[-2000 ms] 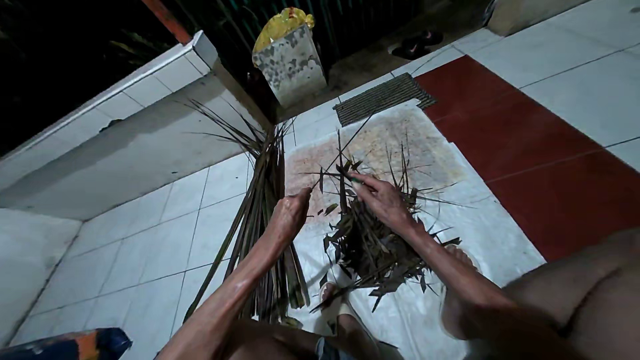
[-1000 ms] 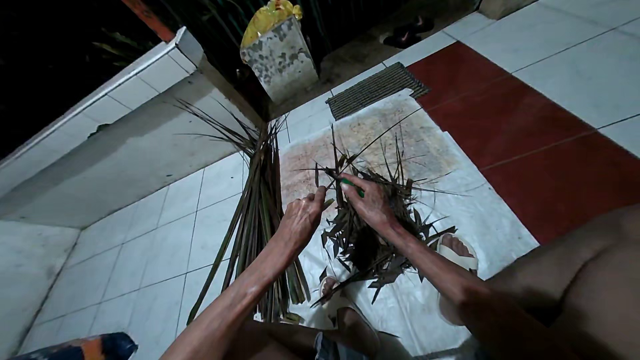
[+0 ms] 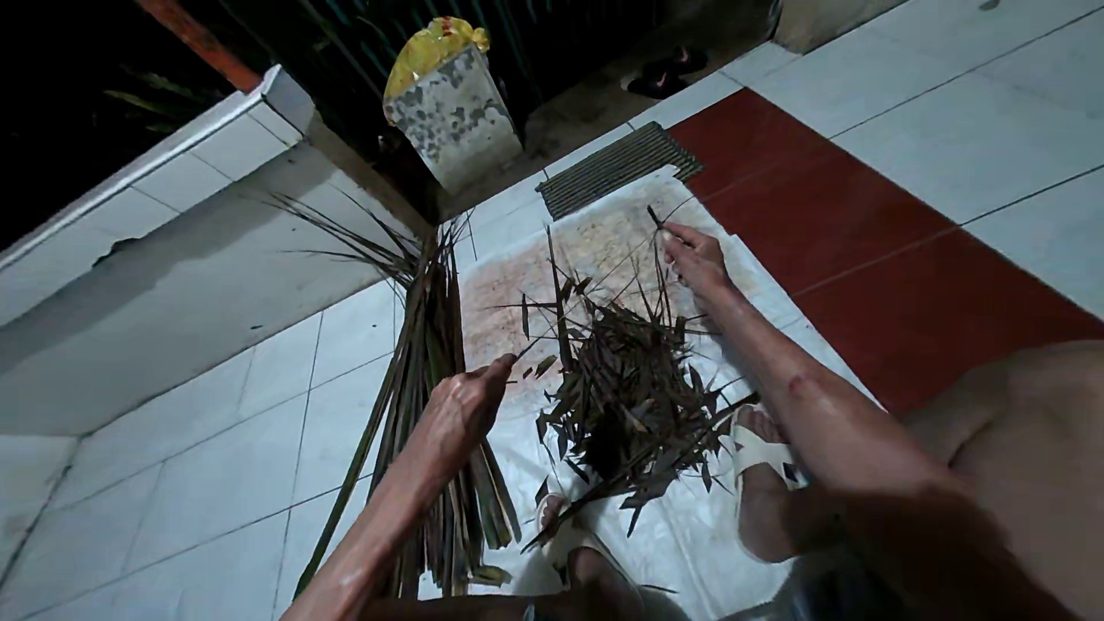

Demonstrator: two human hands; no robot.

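Note:
My left hand (image 3: pixel 470 397) is closed on the end of a thin dark strip or blade, its tip pointing up and right; what it is exactly cannot be told. My right hand (image 3: pixel 694 259), farther forward and to the right, pinches a small dark piece of leaf or stalk. Between and below the hands lies a heap of dark leaf scraps (image 3: pixel 634 397) with thin stems sticking out. A bundle of long palm-like leaves (image 3: pixel 423 362) lies left of the heap, partly behind my left forearm.
Under the heap is a stained white sheet (image 3: pixel 509 302). Beyond it lie a ribbed mat (image 3: pixel 617 170) and a spotted block (image 3: pixel 457 116) with a yellow plastic bag (image 3: pixel 431 52) on top. A low tiled wall (image 3: pixel 190 172) stands left. My sandalled feet flank the heap.
My right hand has moved away from the left, forward and to the right, with a small dark piece in its fingers. Earlier both hands were close together above the heap.

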